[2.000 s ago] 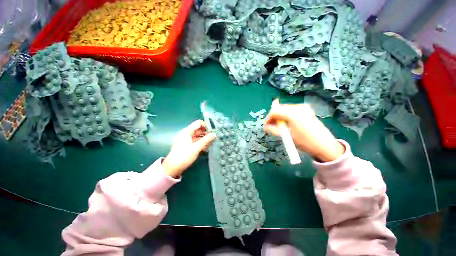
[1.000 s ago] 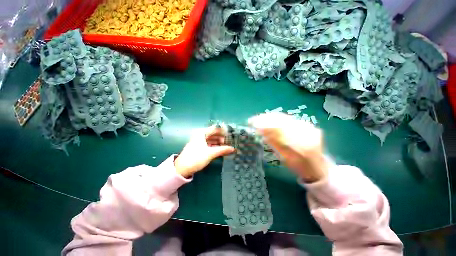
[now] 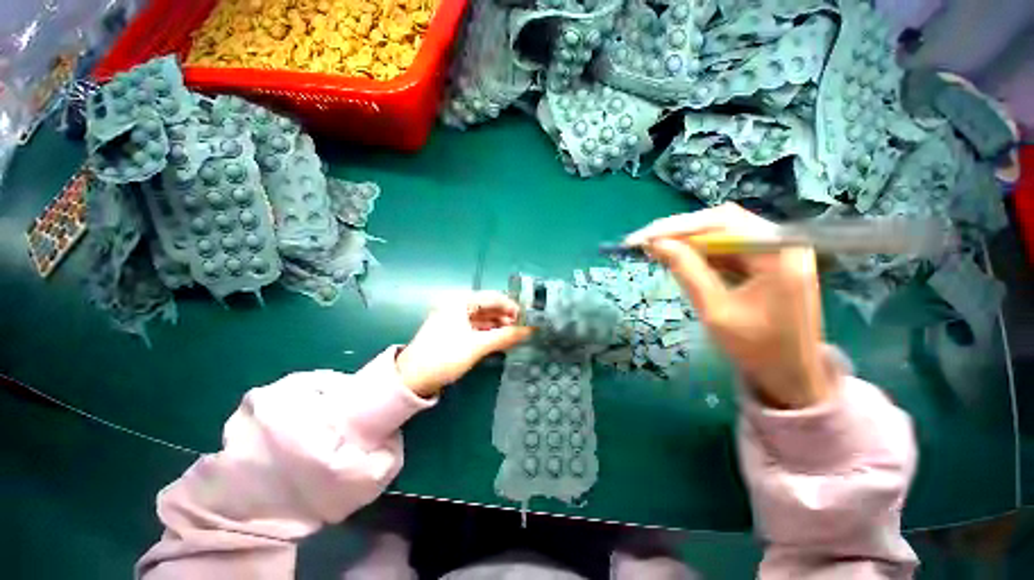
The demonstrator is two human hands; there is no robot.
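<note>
A grey-green rubber sheet [image 3: 553, 419] with rows of round bumps lies at the centre, its lower end near the table's front edge. Its top part is blurred and looks folded over. My left hand [image 3: 463, 337] pinches the sheet's upper left edge between thumb and fingers. My right hand [image 3: 748, 295] is raised to the right of the sheet and grips a slim hand tool [image 3: 839, 237], yellow near the fingers and blurred, pointing left. Small rubber pieces [image 3: 654, 317] lie in a low pile right of the sheet.
A large sheet pile [image 3: 726, 79] stands at the far centre to right. A smaller sheet pile [image 3: 221, 204] is at left, beside a red basket [image 3: 374, 108] of yellow parts [image 3: 312, 40]. A dotted plate [image 3: 59, 221] lies at the left edge. Another red basket [image 3: 1026, 215] shows far right.
My right hand has moved right and up, off the sheet, with the tool now level. The sheet's top part has folded over and its lower end has drawn up. The small pieces are uncovered.
</note>
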